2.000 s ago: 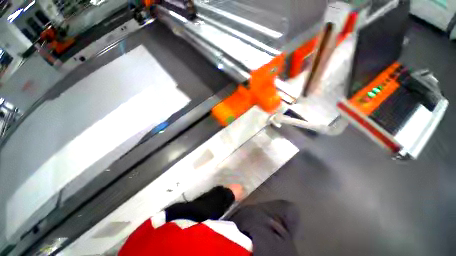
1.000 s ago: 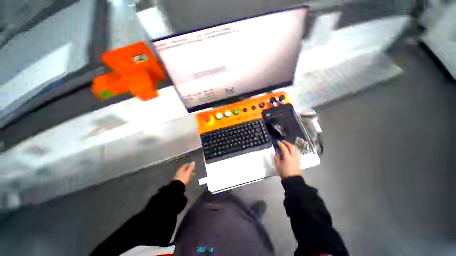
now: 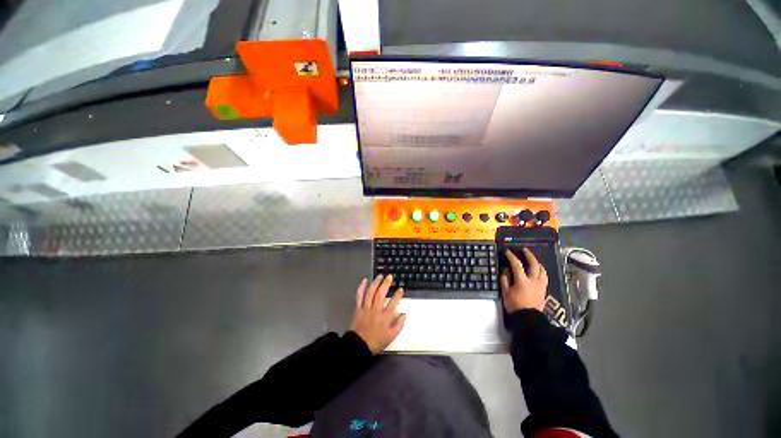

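Observation:
My left hand [image 3: 377, 316] rests at the lower left edge of the black keyboard [image 3: 437, 263] and on the white console shelf [image 3: 450, 323], fingers apart, holding nothing. My right hand [image 3: 524, 282] lies on the black mouse pad [image 3: 539, 248], fingers over the small dark mouse, which is mostly hidden under it. The monitor [image 3: 488, 128] stands behind with a pale program window. The orange control panel [image 3: 467, 229] with green-lit buttons and black knobs lies between monitor and keyboard.
A white-grey handheld scanner [image 3: 584, 278] with a cable hangs right of the pad. An orange bracket [image 3: 295, 94] is left of the monitor. A tread-plate step [image 3: 265, 212] runs along the white machine side. The cutting bed lies behind, with pale material at upper left.
The view has turned from the bed to face the console squarely. My left hand has come up from beside the shelf onto the keyboard edge. My right hand has moved forward over the mouse.

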